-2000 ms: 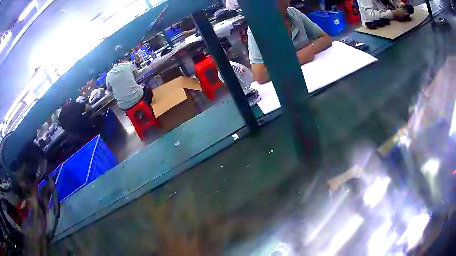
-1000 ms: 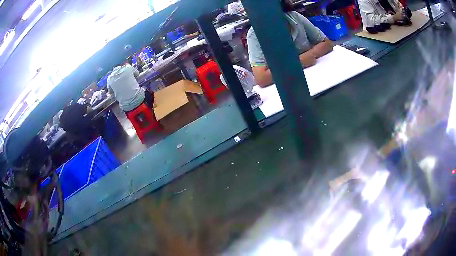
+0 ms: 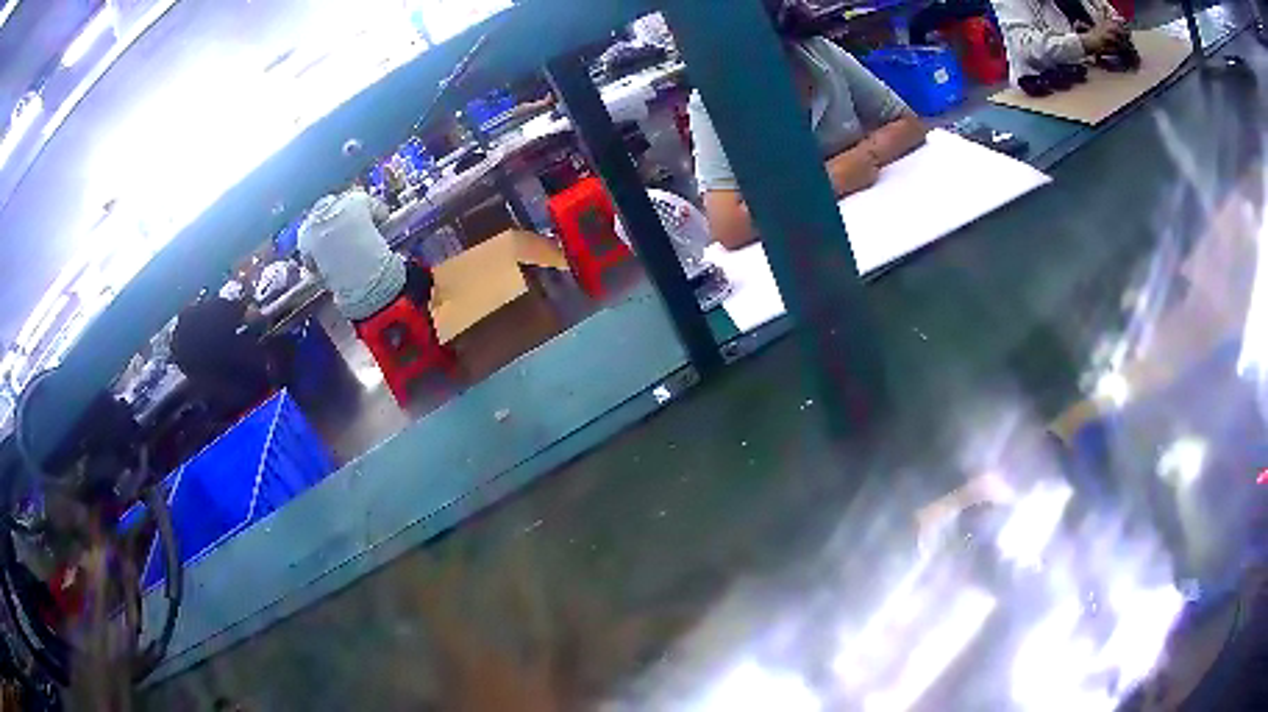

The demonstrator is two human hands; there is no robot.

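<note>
Neither of my hands can be made out. A bright, blurred mass of glare and shiny shapes [image 3: 960, 612] fills the lower right, nearest in front of me; what it is cannot be told. A blurred brown-orange patch [image 3: 487, 640] lies at the bottom middle, also too unclear to name. The dark green bench surface [image 3: 668, 487] runs between them and the raised green ledge [image 3: 459, 452].
Green posts [image 3: 786, 195] rise from the ledge. Beyond are a person with arms on a white sheet [image 3: 946, 202], another person's hands over a tan sheet [image 3: 1099, 91], a blue bin [image 3: 250, 473], red stools [image 3: 403, 348] and an open cardboard box [image 3: 494, 299]. Dark cables [image 3: 167, 570] hang at left.
The view has shifted slightly, so the background sits a little lower at the left. The glare at the lower right has changed shape. No hand movement can be made out.
</note>
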